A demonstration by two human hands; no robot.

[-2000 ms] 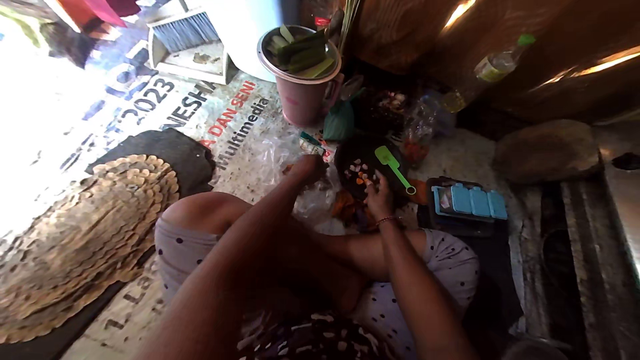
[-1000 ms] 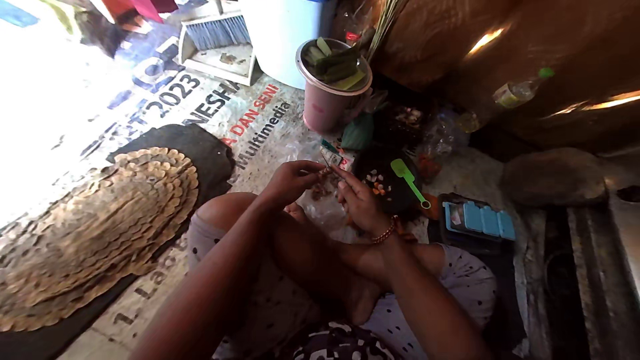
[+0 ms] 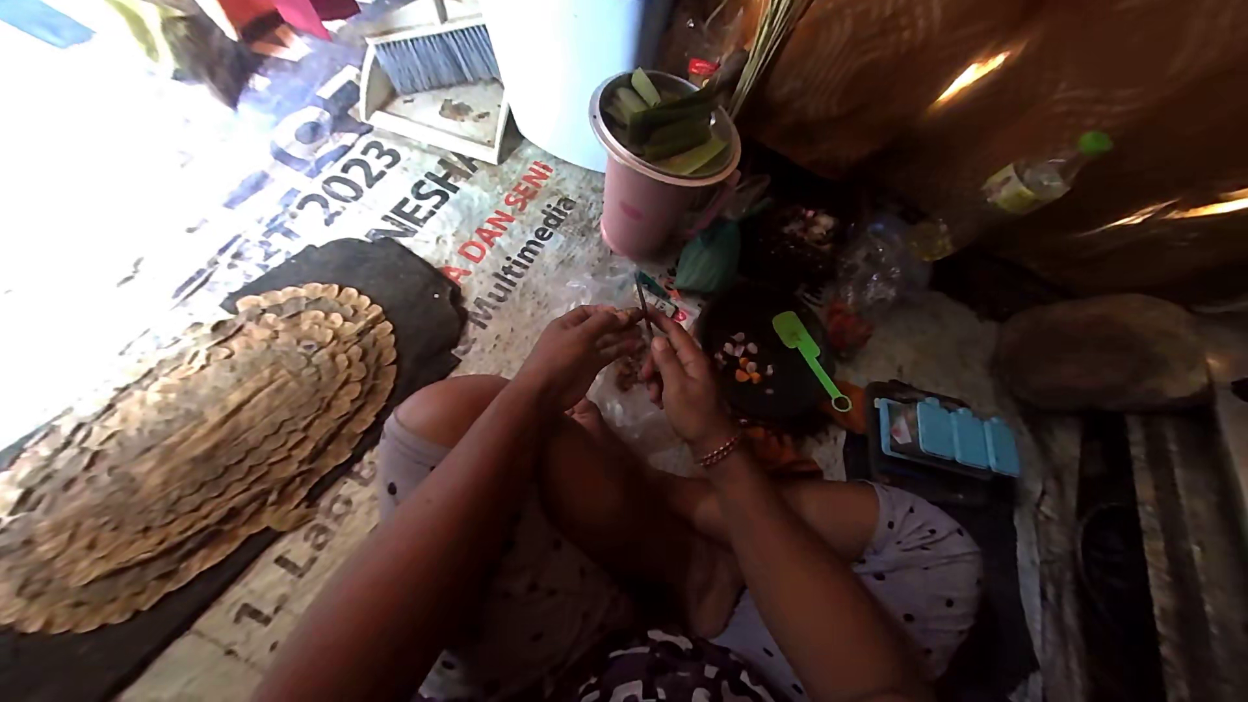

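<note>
My right hand, with a beaded bracelet at the wrist, grips a small knife whose narrow blade points up and away. Close against it, my left hand has its fingertips bent together at the blade; whatever small piece they pinch is too small to tell. Below the hands lies a clear plastic bag. Just right of them is a dark round stone mortar or dish holding several pale and orange pieces, with a lime-green spatula resting across it.
A pink pail of cut green leaves or stalks stands beyond my hands. Right are a box with blue lids, a green-capped bottle and a rounded stone or wood block. Left lies a scalloped woven mat; a dustpan with brush sits behind.
My right hand has left the pieces in the dark dish, where it was two seconds ago, and come up against my left hand. The knife now shows more clearly between them.
</note>
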